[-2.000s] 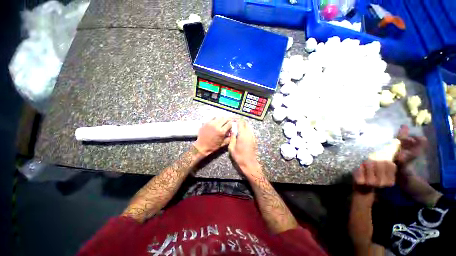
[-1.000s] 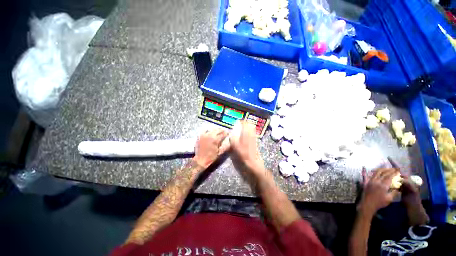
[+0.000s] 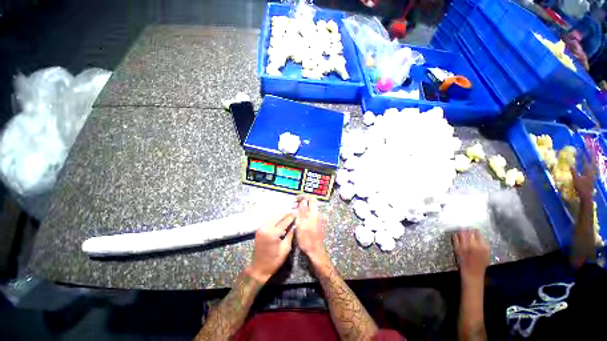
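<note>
A long white clay log lies on the tabletop, its right end at my hands. My left hand is closed around that end. My right hand is beside it, fingers pinched together at the log's tip; the exact contact is partly hidden. One white clay piece sits on the blue plate of the digital scale, near its front edge. The scale's displays are lit. A large portion pile of white lumps lies right of the scale.
A smartphone lies left of the scale. Behind are a blue tray of cream pieces and a second blue bin. At right are yellowish pieces, another blue bin and another person's hands. The granite-look tabletop has a curved front edge.
The scale plate was bare, then held a lump at its right front; now a lump sits further left. My hands remain at the log's end. The other person's hands have parted, one reaching over the right bin.
</note>
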